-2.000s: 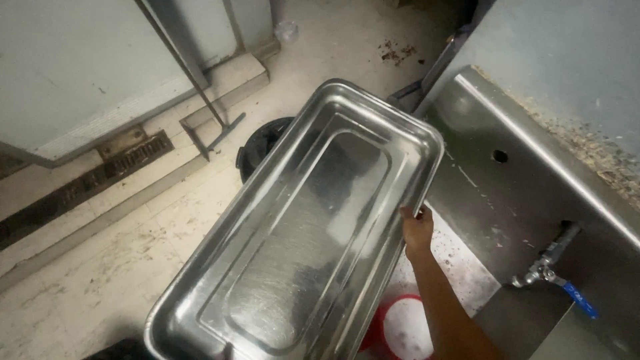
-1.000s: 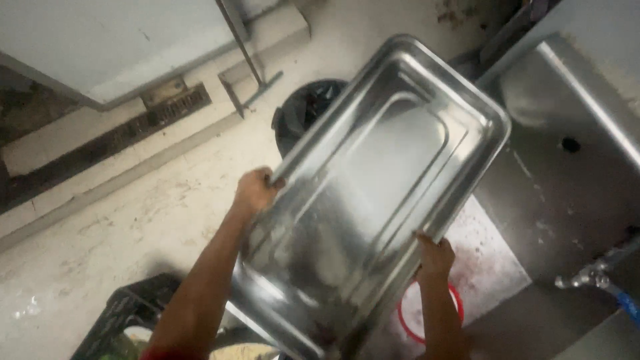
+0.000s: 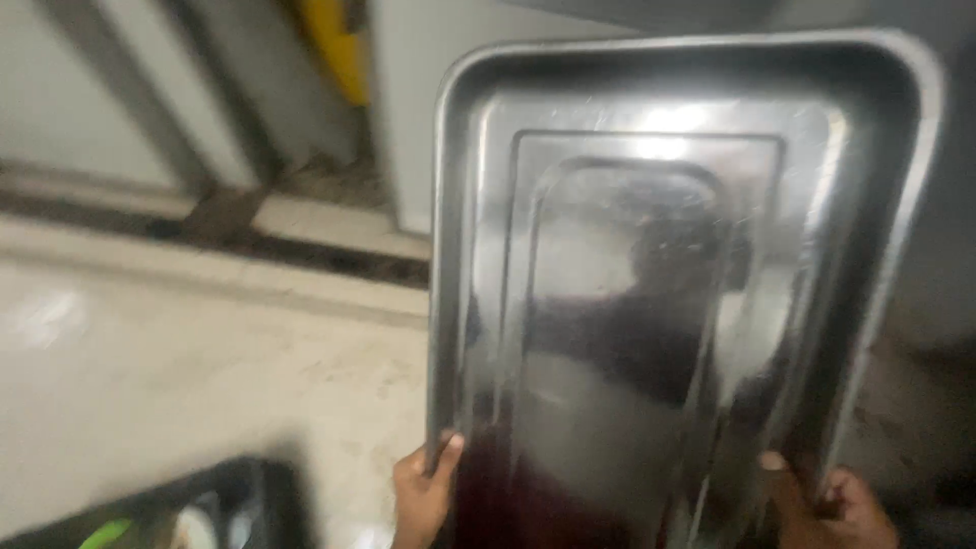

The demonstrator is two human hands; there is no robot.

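A large rectangular stainless steel tray with a raised rim and pressed grooves fills the right half of the view, tilted up so its inside faces me. My left hand grips its left rim low down, thumb over the edge. On the right rim, also low, my right hand is closed with the thumb inside the tray. Dark reflections show on the shiny metal. The lower end of the tray runs out of view.
A black crate with some green and white things in it stands on the pale floor at the lower left. Behind runs a floor drain channel beside a raised edge. Something yellow is at the top.
The left hand came onto the tray's left rim between the first and second frames. The tray now stands more upright in view. The view has swung, and the sink is no longer seen.
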